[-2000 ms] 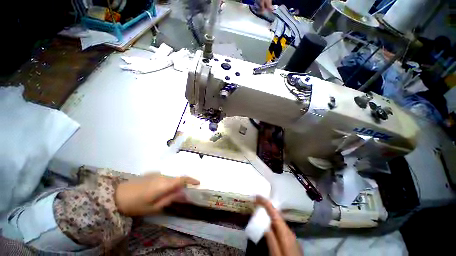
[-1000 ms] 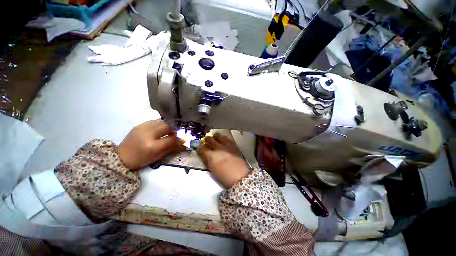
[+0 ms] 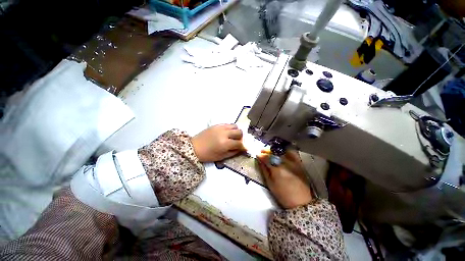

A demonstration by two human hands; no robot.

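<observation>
The cream sewing machine [image 3: 352, 137] stands at the right, its needle area brightly lit. A small white piece [image 3: 255, 146] lies at the needle, between my hands, mostly hidden by glare and fingers. My left hand [image 3: 219, 142] is left of the presser foot with its fingertips bent down at the piece. My right hand [image 3: 286, 176] is at the near right side of the foot, its fingertips at the piece, partly under the machine head. The metal bed [image 3: 244, 167] shows below my hands. White strips [image 3: 135, 176] are looped around my left forearm.
A large white work pile [image 3: 66, 117] lies at the left. Loose white pieces [image 3: 219, 53] lie at the table's far edge. A blue basket [image 3: 186, 12] is beyond. Brown covered cardboard [image 3: 122, 61] is at the upper left. The table's worn front edge [image 3: 224, 224] runs below my hands.
Two seconds ago my hands were apart near the front edge, the right with a white piece; both then came to the needle. Since one second ago the view has swung left; my hands remain there.
</observation>
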